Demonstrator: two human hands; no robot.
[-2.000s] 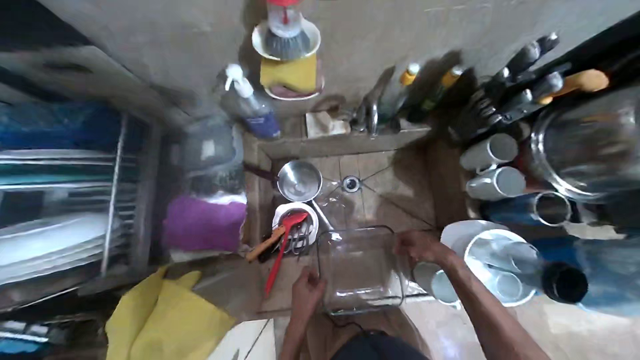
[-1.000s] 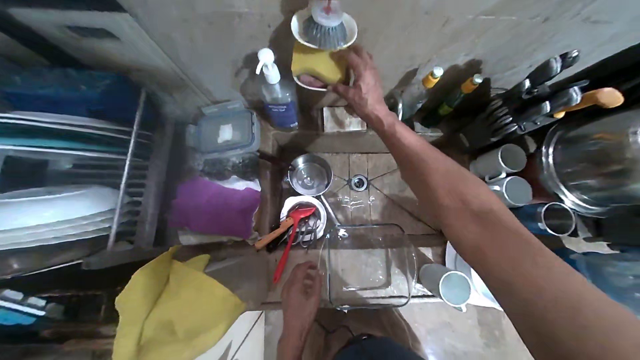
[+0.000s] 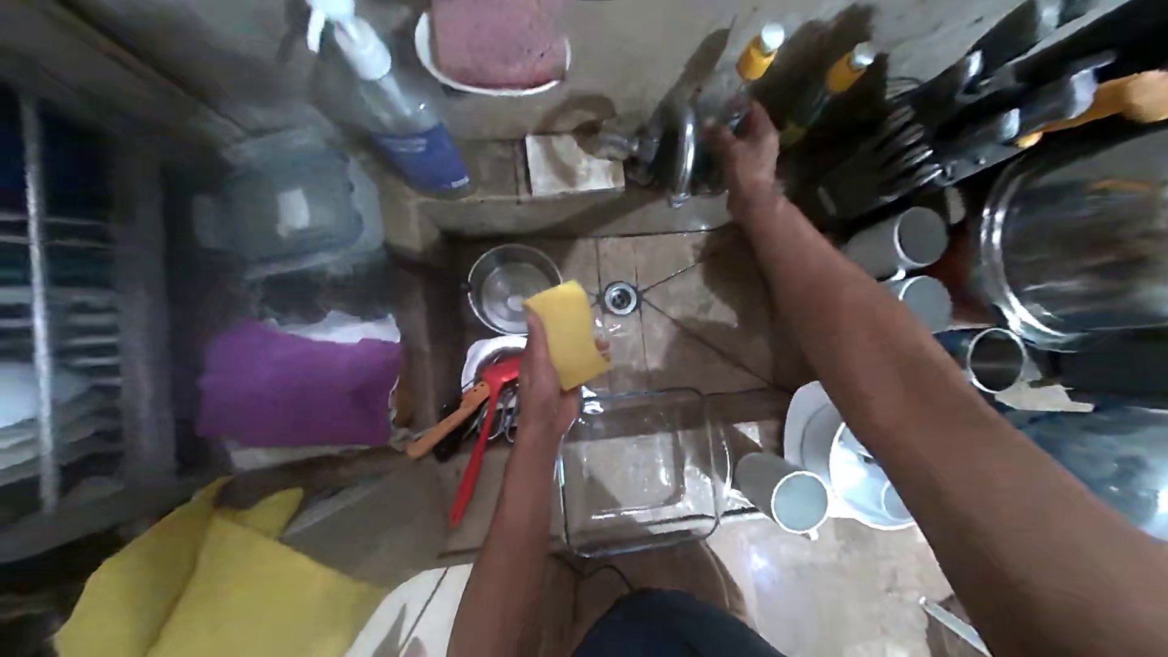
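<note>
My left hand (image 3: 546, 381) holds a yellow sponge (image 3: 568, 334) over the left part of the tiled sink (image 3: 693, 301). My right hand (image 3: 750, 160) reaches to a bottle with a yellow-and-white neck (image 3: 756, 57) behind the sink, just right of the metal faucet (image 3: 684, 151); its fingertips are partly hidden, so the grip is unclear. A clear glass baking dish (image 3: 630, 474) lies at the near edge of the sink. Left of it, a red utensil (image 3: 476, 456) and a wooden-handled one (image 3: 449, 422) rest on a bowl of cutlery, below a small metal pot (image 3: 513, 287).
A spray bottle (image 3: 411, 128) and a second yellow-necked bottle (image 3: 835, 82) stand on the back ledge. Mugs (image 3: 785, 493), a large metal pot (image 3: 1077, 237) and knives are at the right. A purple cloth (image 3: 297, 383) and yellow cloth (image 3: 228, 584) lie left.
The yellow sponge has left the wall dish and is now in my left hand, which has moved up from beside the glass dish. My right hand has moved from the wall dish to the bottle.
</note>
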